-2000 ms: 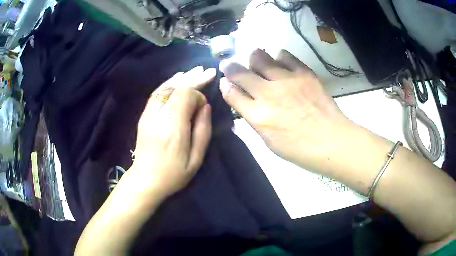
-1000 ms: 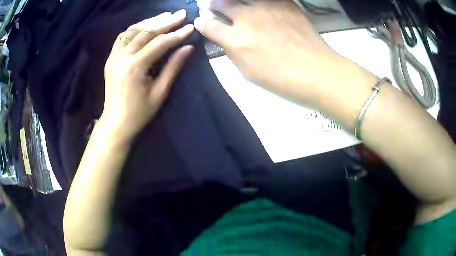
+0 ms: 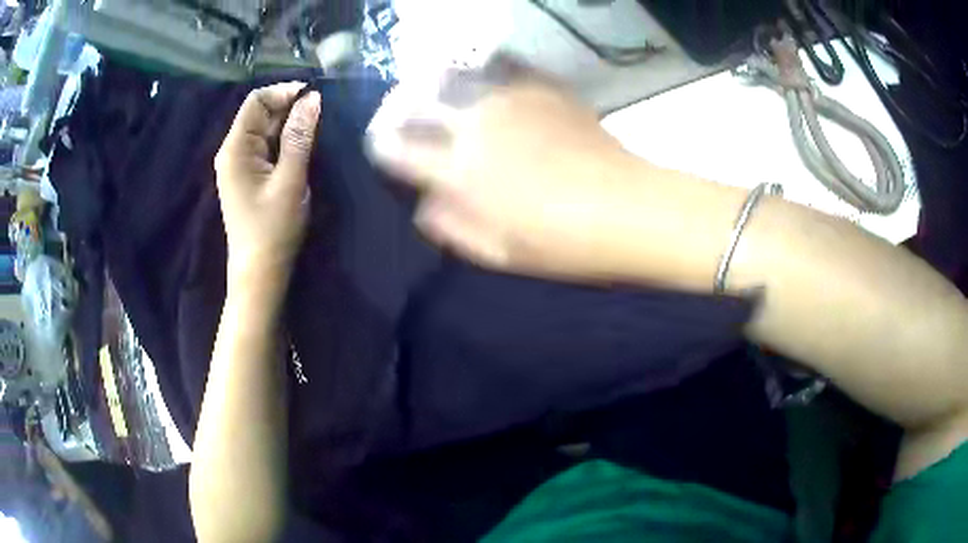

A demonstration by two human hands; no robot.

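A large navy-black garment point(image 3: 361, 318) covers the table in front of me and hangs toward my lap. A small white print shows on it beside my left forearm. My left hand point(image 3: 271, 159) pinches the cloth edge between thumb and fingers, left of the machine's needle area. My right hand point(image 3: 478, 159) is motion-blurred over the cloth just to the right; whether its fingers hold cloth cannot be told. The sewing machine point(image 3: 212, 37) stands at the top edge, with a small round white part point(image 3: 338, 48) under the bright lamp glare.
A grey cord loop point(image 3: 849, 154) lies at the right on the white tabletop point(image 3: 679, 127). Black cables point(image 3: 828, 48) and a dark flat object point(image 3: 706, 27) are at the top right. A shiny plastic-wrapped bundle point(image 3: 138, 392) with a yellowish label is at the left.
My left hand has closed on the cloth edge. My right hand has moved lower relative to the machine. The garment now spreads further right under my right forearm, covering the white tabletop's front part.
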